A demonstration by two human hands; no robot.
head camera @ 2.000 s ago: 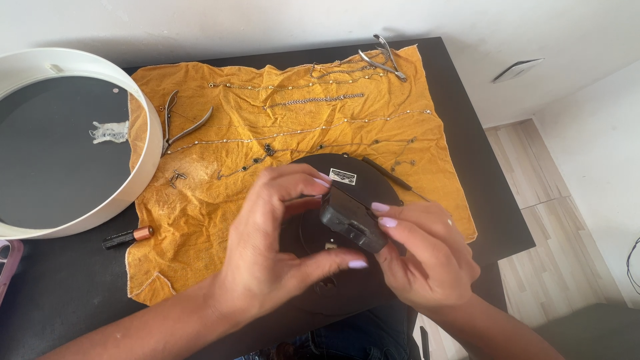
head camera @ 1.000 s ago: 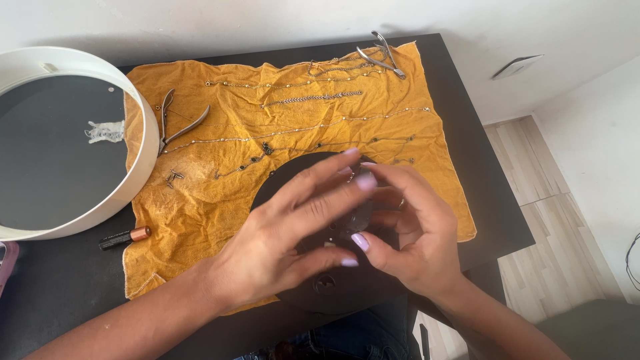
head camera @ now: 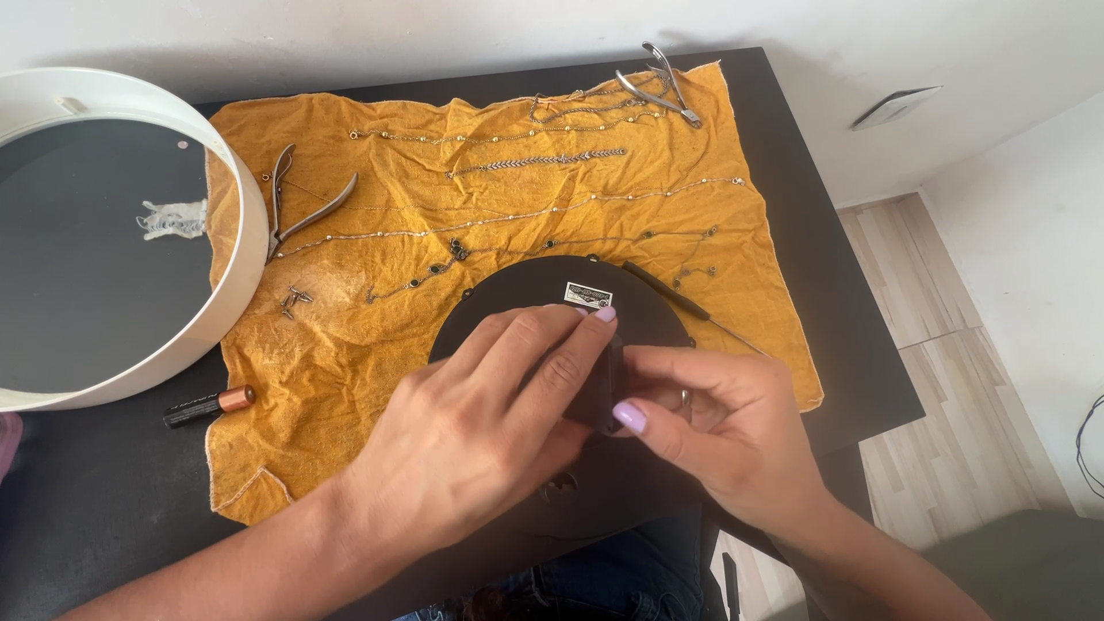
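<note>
A small black plastic box (head camera: 603,388), perhaps a clock movement, is held upright on edge between my two hands. My left hand (head camera: 483,414) grips it from the left and hides much of it. From the right, my right hand (head camera: 724,414) holds it with the thumb on its lower edge and the fingers behind. Beneath both hands lies a round black disc (head camera: 509,297) bearing a small printed label (head camera: 589,295). A thin screwdriver with a black handle (head camera: 668,291) rests at the disc's upper right.
An orange cloth (head camera: 388,181) carries several chains (head camera: 535,161), nippers at left (head camera: 297,207) and at top right (head camera: 668,86), and small screws (head camera: 296,298). A white round frame (head camera: 246,250) stands at left, near an AA battery (head camera: 210,406). The black table's edge (head camera: 845,259) runs along the right.
The black box, seen flatter between my fingers two seconds ago, is now turned on edge. My left hand has come over its left side.
</note>
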